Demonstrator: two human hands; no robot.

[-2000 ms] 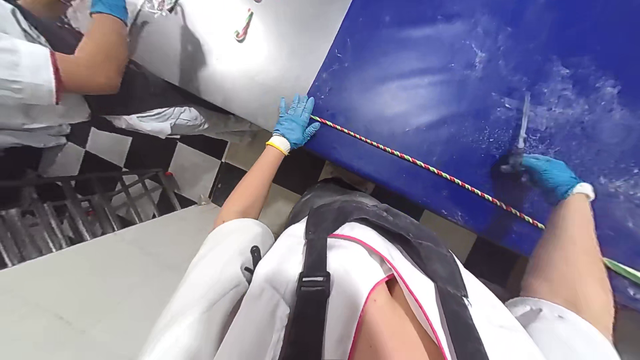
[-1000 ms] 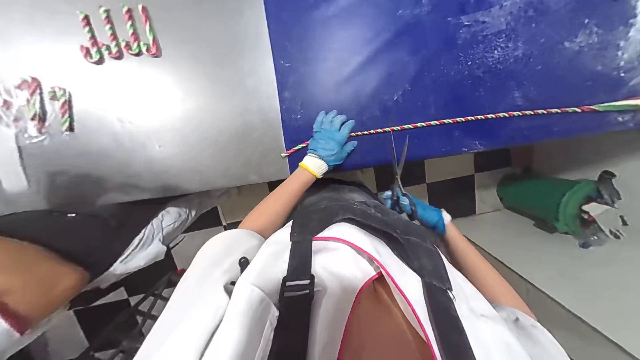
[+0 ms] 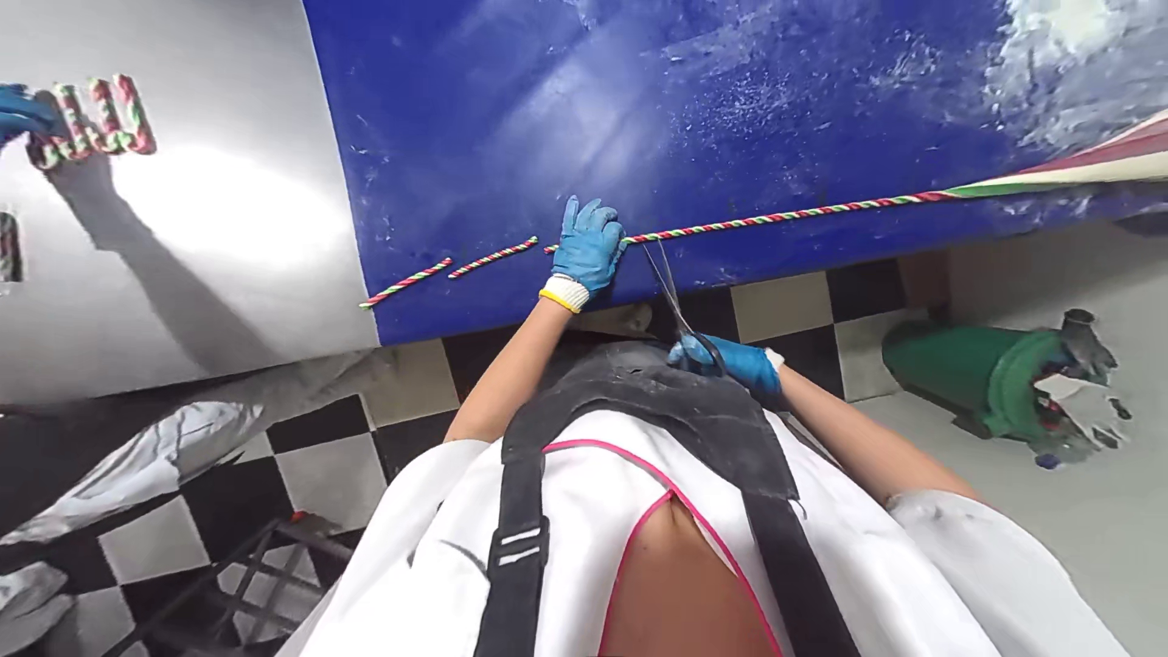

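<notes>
My left hand (image 3: 589, 246), in a blue glove, lies palm down over the thin twisted candy rope (image 3: 776, 217), near its left end; its fingers are slightly apart. My right hand (image 3: 725, 359), also gloved, holds a pair of scissors (image 3: 673, 301) by the handles below the blue table edge. The blades are apart, their tips at the rope just right of my left hand. Two cut candy sticks (image 3: 406, 283), (image 3: 494, 257) lie left of my left hand. To the right the rope widens into a thick red, white and green candy mass (image 3: 1104, 162).
Hooked candy canes (image 3: 108, 119) lie on the metal table (image 3: 228, 55) at the left, where another person's gloved hand (image 3: 23, 111) touches them. White powder (image 3: 1049, 55) covers part of the blue surface (image 3: 511, 55). A green bin (image 3: 976, 370) is at the right, beyond the table edge.
Two separate sticks now lie left of my left hand, where one second ago the rope ran unbroken. The scissors are in my right hand, nearer the rope's left part than two seconds ago.
</notes>
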